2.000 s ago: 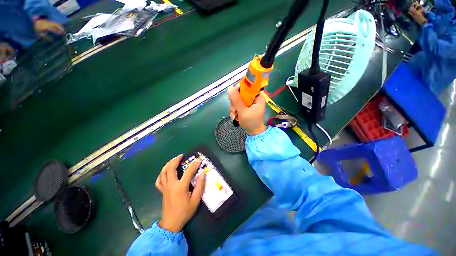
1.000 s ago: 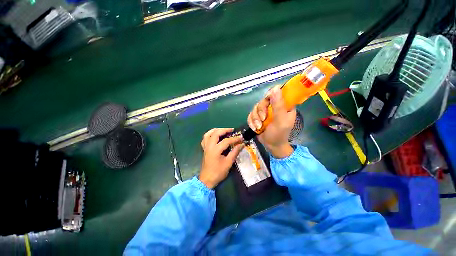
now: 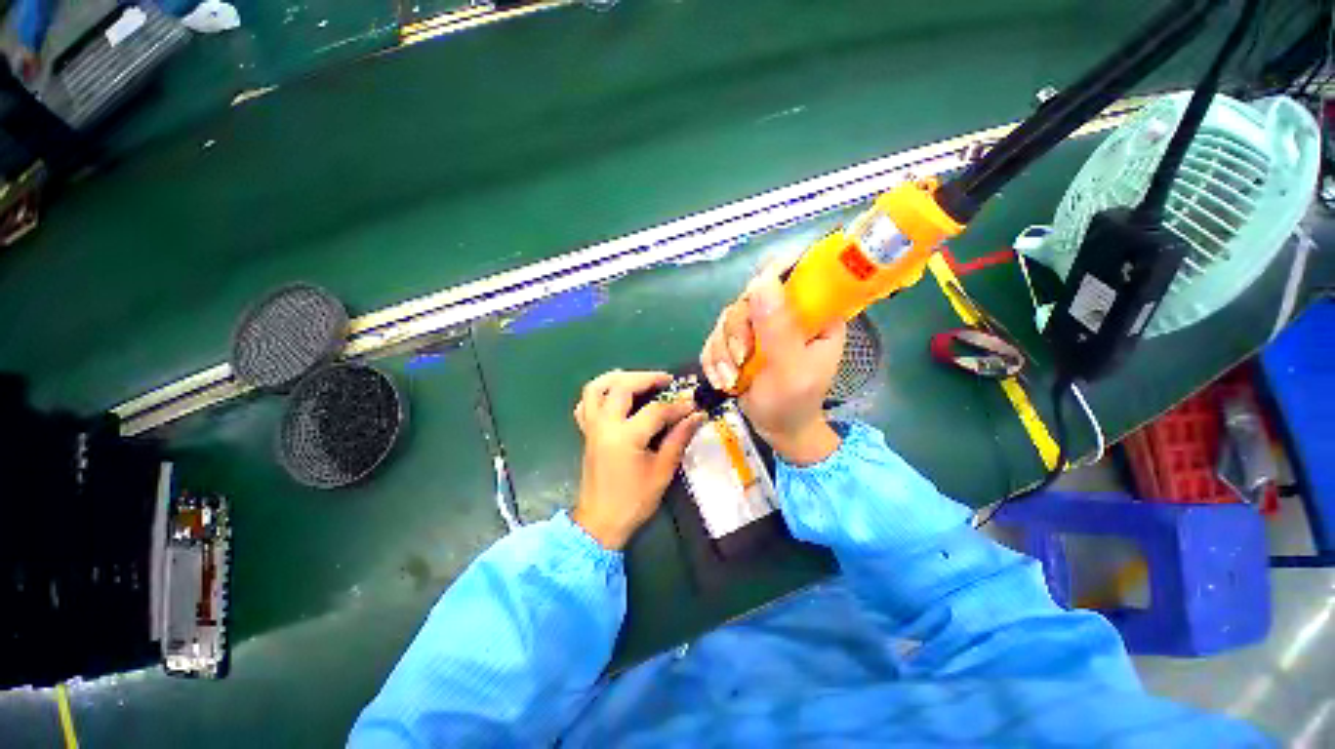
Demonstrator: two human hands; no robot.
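Observation:
My right hand (image 3: 783, 359) grips the orange-yellow electric screwdriver (image 3: 864, 264), which slants down to the left. Its dark tip meets the upper end of the phone assembly (image 3: 729, 476), a black unit with a pale panel and an orange strip, lying on the green mat. My left hand (image 3: 630, 446) rests at the unit's upper left, with fingertips on its edge beside the tip. The fingers hide part of the unit's top, and the exact contact point cannot be seen. Thin tweezers (image 3: 504, 483) lie left of my left hand.
Two round dark screw dishes (image 3: 340, 424) are at left, another (image 3: 855, 360) behind my right hand. A black stack (image 3: 73, 556) with a loose unit (image 3: 195, 585) stands far left. A mint-green fan (image 3: 1193, 212), hanging black box (image 3: 1117, 293), yellow tape (image 3: 1032, 424) and blue stool (image 3: 1201, 571) are at right.
My right hand has brought the screwdriver from above the right-hand dish down to the unit. My left hand stays at the unit's top. The view has shifted, showing the black stack.

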